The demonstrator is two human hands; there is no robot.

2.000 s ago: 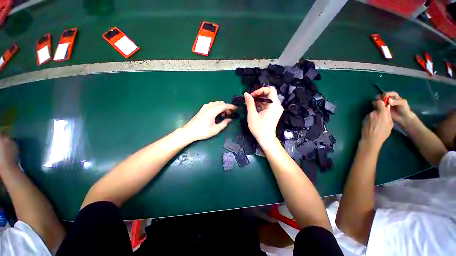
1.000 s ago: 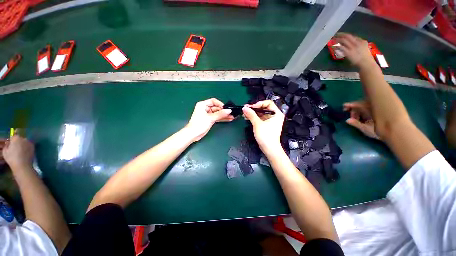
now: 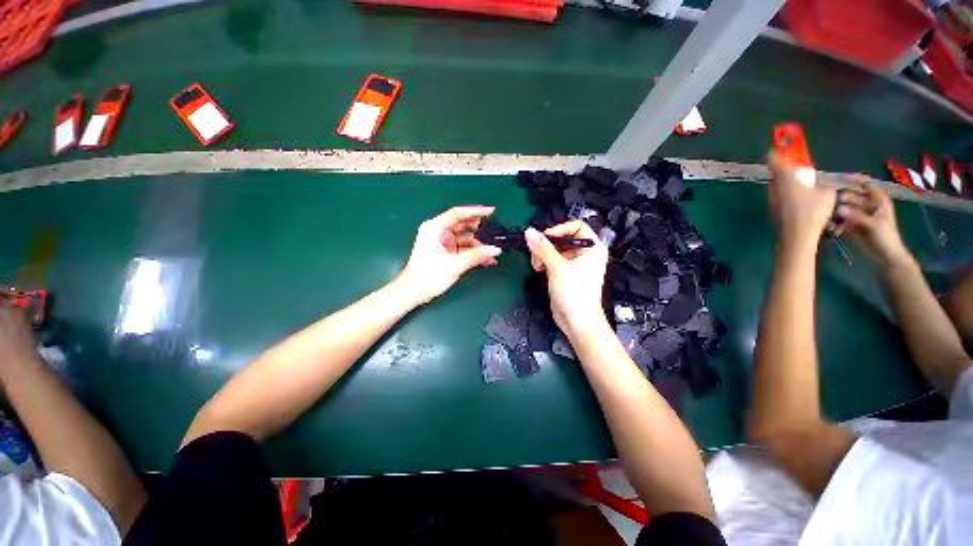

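Observation:
My left hand [image 3: 446, 252] grips a small black part [image 3: 499, 236] between thumb and fingers over the green bench [image 3: 267, 245]. My right hand [image 3: 570, 269] is just to its right, at the left side of the pile of black parts [image 3: 651, 251]. It holds a thin dark stick-like tool [image 3: 574, 243], with its inner end close to or touching the black part; the fingertips hide the contact. A few loose greyish parts [image 3: 499, 360] lie at the pile's near left side.
Orange-red housings [image 3: 369, 108] with white patches lie spaced on the green conveyor [image 3: 277, 64] behind a pale strip [image 3: 427, 161]. A slanting grey post [image 3: 683, 85] stands behind the pile. The right neighbour's hand [image 3: 800, 197] holds an orange-red housing. Another person's hand is at the left edge.
My hands have come together, with the black part now between them left of the pile. The conveyor housings have shifted left. The right neighbour now holds up a housing.

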